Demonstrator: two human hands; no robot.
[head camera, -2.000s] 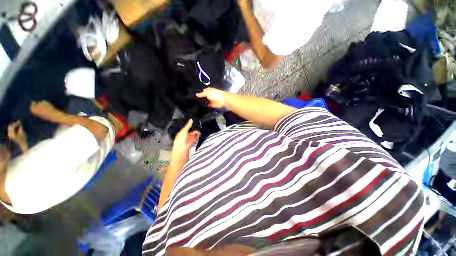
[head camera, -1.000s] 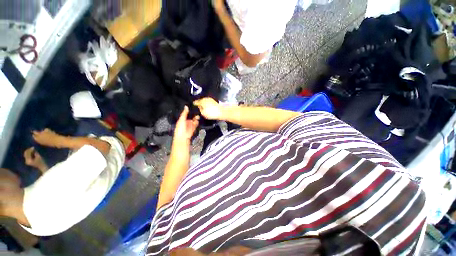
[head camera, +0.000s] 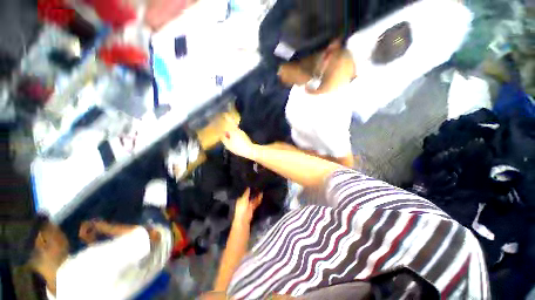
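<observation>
Dark, blurred garments (head camera: 217, 196) lie heaped in front of me. My left hand (head camera: 246, 203) is low at the near side of the heap, with black cloth at its fingers; whether it grips the cloth is unclear. My right hand (head camera: 237, 142) is stretched forward at the near edge of a brown wooden or cardboard surface (head camera: 214, 130). Its fingers are blurred, and I cannot tell if it holds anything.
A person in a white shirt (head camera: 320, 123) is just beyond my right forearm. Another person in white (head camera: 105, 263) is at lower left. Long white tables (head camera: 199, 70) cross behind. Dark garments (head camera: 463, 164) are piled at right, and crumpled white plastic (head camera: 182, 157) lies near the brown surface.
The view has tilted up and shows more tables and the person ahead. My right hand has moved forward, away from my left hand and the black cloth where both were together.
</observation>
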